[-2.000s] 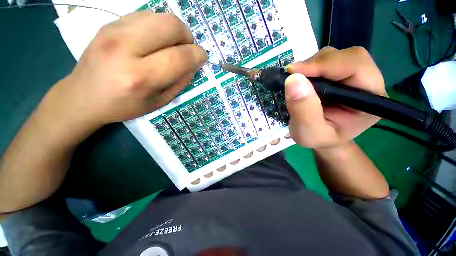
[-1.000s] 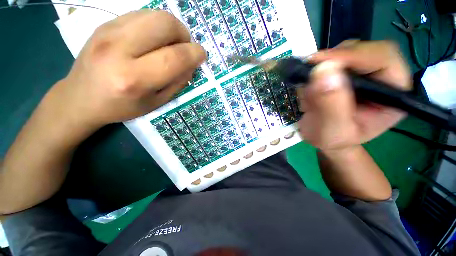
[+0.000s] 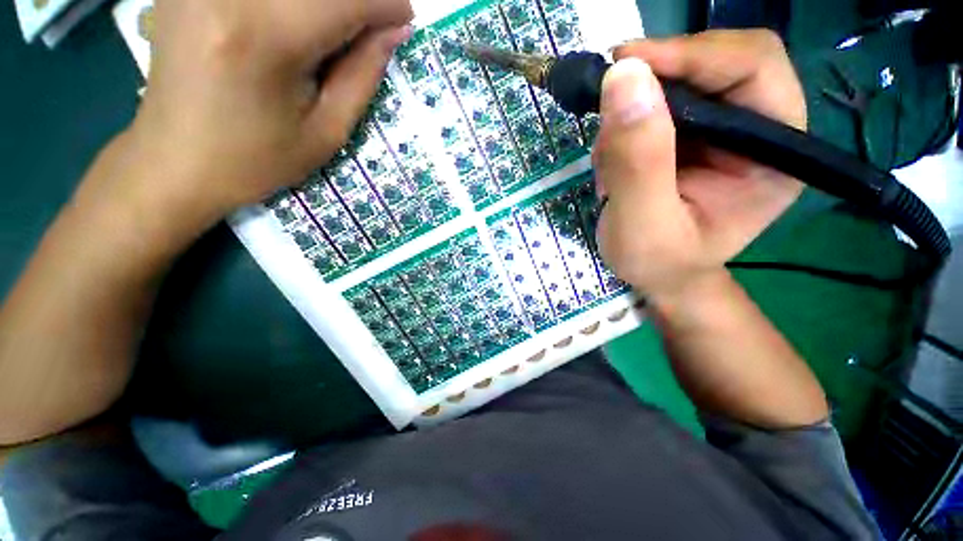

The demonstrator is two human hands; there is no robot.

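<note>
My right hand [image 3: 702, 159] holds the black soldering iron [image 3: 729, 118] like a pen. Its metal tip points left, over the upper part of the green PCB panels [image 3: 422, 301]. I cannot tell if the tip touches a board. My left hand [image 3: 264, 95] is over the upper left of the panels, thumb and fingertips pinched together close to the left of the tip. Solder wire does not show clearly at the fingertips. The panels lie on a white tray [image 3: 364, 365] with tan half-round holes along its near edge.
Blurred side cutters [image 3: 848, 97] lie on the dark green bench at the upper right, with a pale patch [image 3: 938, 196] near the iron's cord. A white tray corner [image 3: 55, 19] shows at the top left. A shiny clear bag [image 3: 238, 467] is near my lap at left.
Both hands have moved up and over a higher part of the panels, the left partly leaving the top edge. The tray appears slightly lower in view. The iron remains in my right hand.
</note>
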